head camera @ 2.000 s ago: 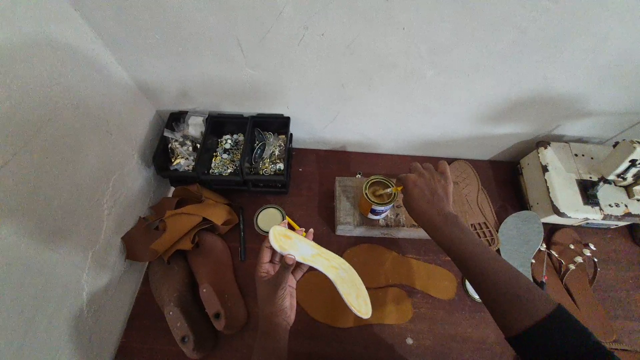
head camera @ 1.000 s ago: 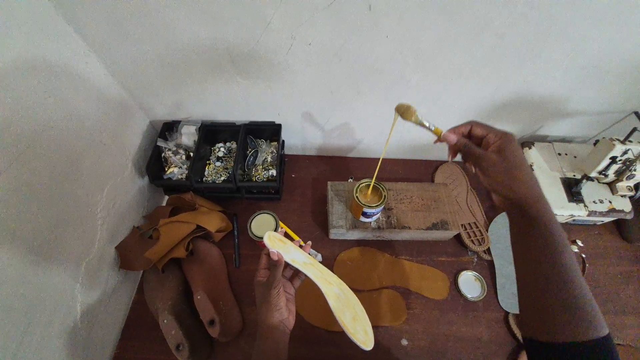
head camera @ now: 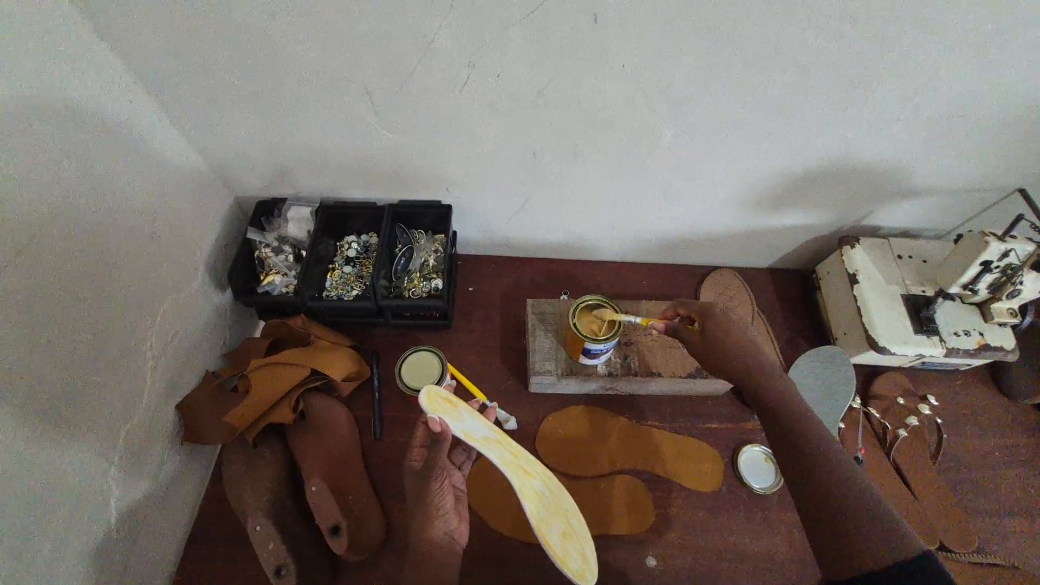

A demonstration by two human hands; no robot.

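Observation:
My left hand [head camera: 443, 479] holds a white insole [head camera: 512, 463] by its narrower end, tilted, its upper face streaked with yellow glue. In my right hand [head camera: 715, 337] is a glue brush [head camera: 621, 318] with a yellow handle, its bristles inside the mouth of an open can of glue [head camera: 591, 345]. The can stands on a wooden block [head camera: 552, 361]. Two tan leather sole pieces [head camera: 630, 447] lie on the table below the block, one partly behind the insole. Another yellow-handled brush [head camera: 471, 386] lies beside an open round tin [head camera: 422, 370].
Black bins [head camera: 345, 313] of metal fittings stand at the back left. Leather scraps [head camera: 276, 374] and shoe lasts [head camera: 337, 479] lie below them, beside a black pen [head camera: 376, 398]. Right are a lid [head camera: 759, 469], patterned soles [head camera: 727, 296], a grey sole [head camera: 822, 386], sandals [head camera: 918, 471] and a sewing machine [head camera: 861, 301].
My right hand has lowered the brush from above the can, where a strand of glue trailed from it, back into the can. My left hand still holds the insole.

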